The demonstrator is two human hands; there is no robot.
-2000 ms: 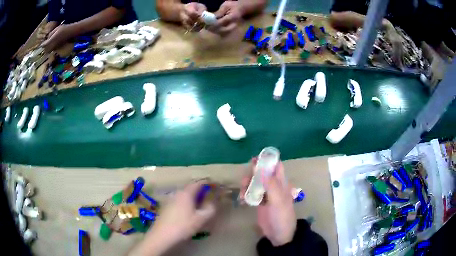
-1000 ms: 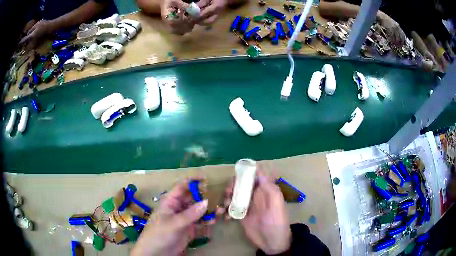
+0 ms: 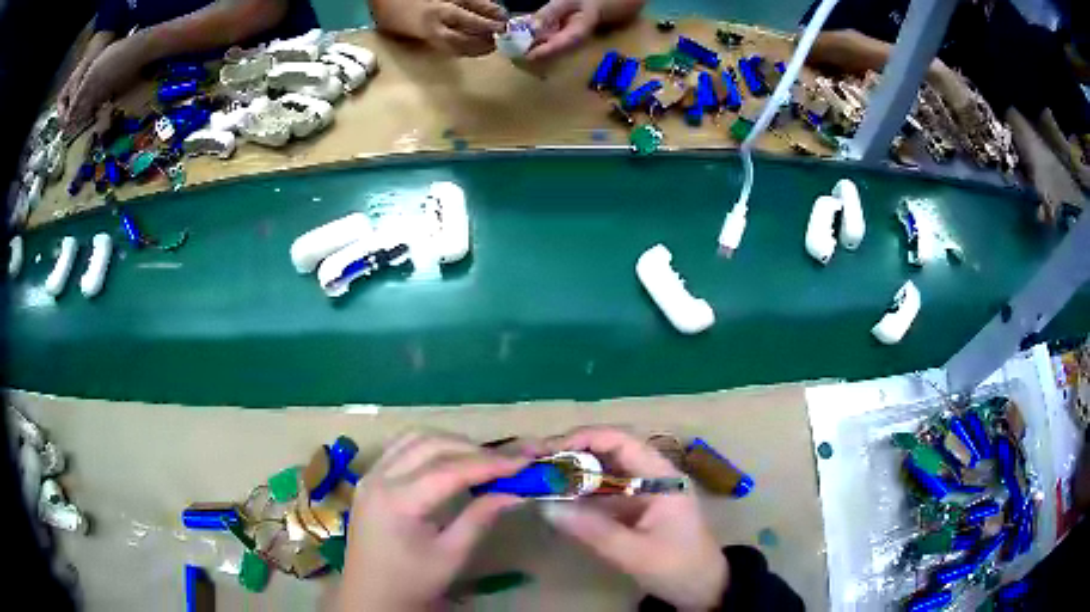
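A white housing (image 3: 581, 469) is held between my two hands over the tan bench, partly hidden by my fingers. A blue battery cell (image 3: 522, 482) with a green part and thin wires lies at its opening, its left end in the fingers of my left hand (image 3: 424, 514). My right hand (image 3: 651, 526) grips the right part of the housing. Wires and a narrow dark piece stick out to the right. I cannot tell how far the cell sits inside the shell.
Wired battery-and-board sets (image 3: 287, 514) lie left of my hands, more in a clear bag (image 3: 968, 490) at right. A blue cell (image 3: 720, 466) lies right. White housings (image 3: 675, 289) ride the green belt (image 3: 526, 359). A white cable (image 3: 734, 225) hangs over it. Workers' hands (image 3: 514, 30) are opposite.
My hands have come together. The blue cell is now against the housing, which has turned from upright to roughly sideways. The belt housings now appear further right.
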